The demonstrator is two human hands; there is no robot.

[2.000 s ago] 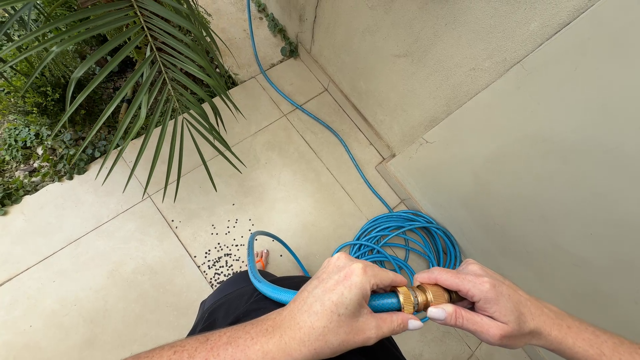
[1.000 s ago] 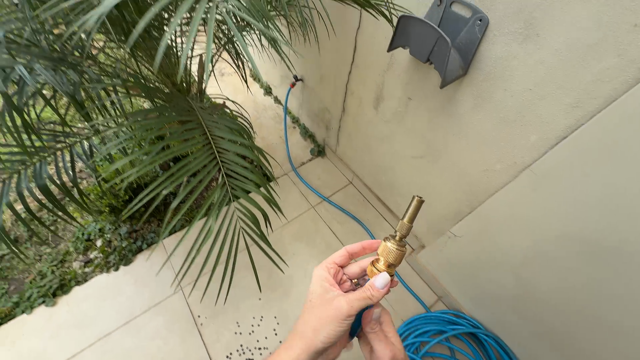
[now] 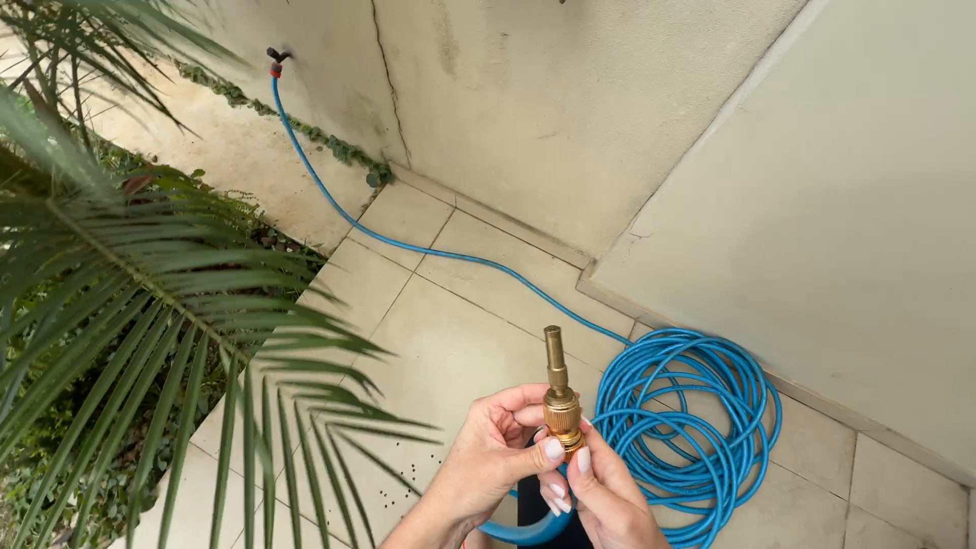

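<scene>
My left hand (image 3: pixel 496 450) grips a brass hose nozzle (image 3: pixel 562 412) around its knurled lower part, with the tip pointing up and away from me. My right hand (image 3: pixel 606 488) closes on the nozzle's base, where the blue hose (image 3: pixel 526 531) meets it; the fingers partly hide that joint. From there the hose curves down and left. Beside my right hand, a coil of blue hose (image 3: pixel 751 366) lies on the tiles. From the coil a length runs across the floor to a wall tap (image 3: pixel 276 59) with a red and grey connector.
A large palm frond (image 3: pixel 152 286) hangs over the left side, above a planted bed (image 3: pixel 38 488). Beige walls (image 3: pixel 534 99) stand ahead and at the right, with a crack near the corner. Small dark bits (image 3: pixel 396 488) lie scattered on the tiled floor (image 3: pixel 435 328).
My hands, apart on either side of the brass fitting two seconds ago, are now close together at the nozzle's base. The nozzle now points upward. The view has shifted, and the wall holder is out of sight.
</scene>
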